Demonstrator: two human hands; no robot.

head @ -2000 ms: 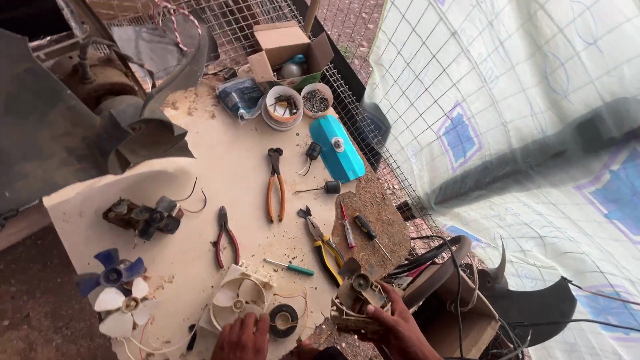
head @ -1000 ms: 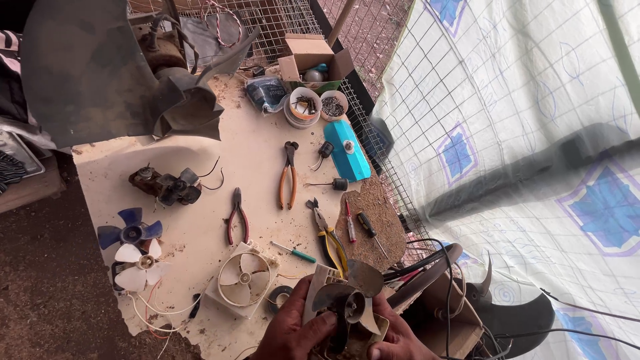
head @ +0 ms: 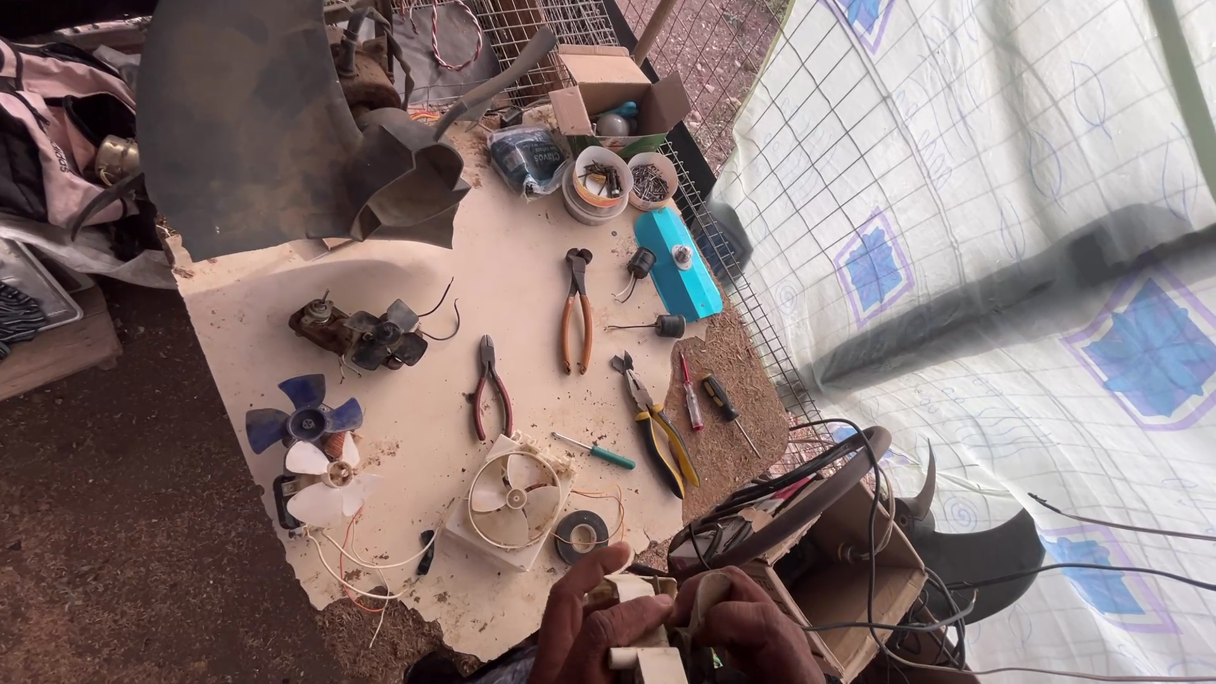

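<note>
At the bottom centre, my left hand (head: pixel 598 617) and my right hand (head: pixel 750 627) grip a small fan unit (head: pixel 651 622) with an off-white plastic body; my fingers hide much of it. Just beyond my left hand lies a roll of black tape (head: pixel 580 537). Beside the tape is a white framed fan (head: pixel 516 499). Farther up are a green-handled screwdriver (head: pixel 608 454), yellow-and-black combination pliers (head: pixel 655 427), a red screwdriver (head: pixel 691 394) and a black-and-yellow screwdriver (head: pixel 728 410). Red-handled diagonal cutters (head: pixel 490 388) and orange-handled end nippers (head: pixel 576 313) lie open-jawed or closed, which I cannot tell.
A motor with a dark fan (head: pixel 356 332), a blue fan (head: pixel 306 420) and a white fan (head: pixel 328 482) lie left. Tubs of small parts (head: pixel 597 209), a cardboard box (head: pixel 617 85) and a teal metal piece (head: pixel 679 271) stand at the back. Cables (head: pixel 869 494) crowd the right edge.
My left hand, near the white framed fan two seconds ago, has joined my right hand on the small fan unit. Its grey blades, visible one second ago, are now mostly out of sight.
</note>
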